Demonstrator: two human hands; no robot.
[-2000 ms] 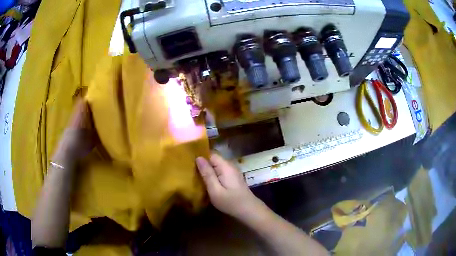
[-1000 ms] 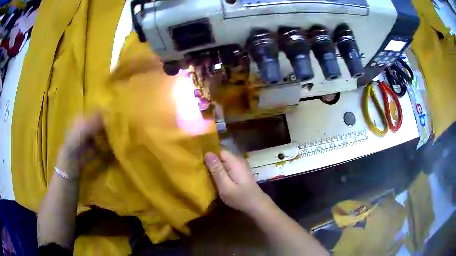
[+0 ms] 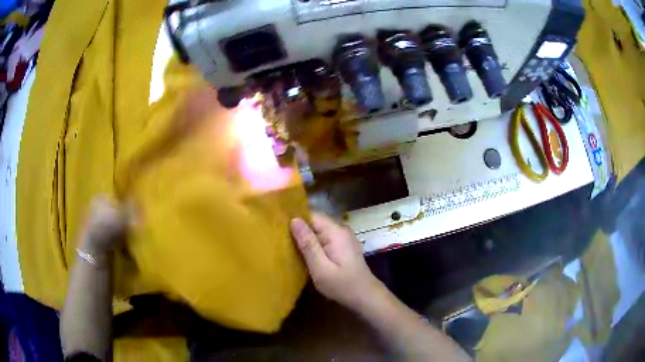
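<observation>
A mustard-yellow fabric panel (image 3: 212,240) lies under the brightly lit needle area of the overlock machine (image 3: 318,35) and hangs over the front edge. My right hand (image 3: 331,256) pinches the panel's right edge just in front of the cloth plate, thumb on top. My left hand (image 3: 106,223) is blurred at the panel's left side; its fingers are at the cloth, but their grip is unclear. The needle and presser foot are lost in the pink-white lamp glare (image 3: 263,152).
More yellow panels (image 3: 78,141) lie left of the machine. Yellow-handled and red-handled scissors (image 3: 541,141) and black loops (image 3: 561,95) lie at the right. A pale measuring strip (image 3: 470,194) runs along the table front. Yellow pieces (image 3: 523,325) sit at lower right.
The panel's front part has spread out and smoothed. My left hand has moved down from higher beside the cloth. My right hand stays on the right edge, slightly farther right than at first.
</observation>
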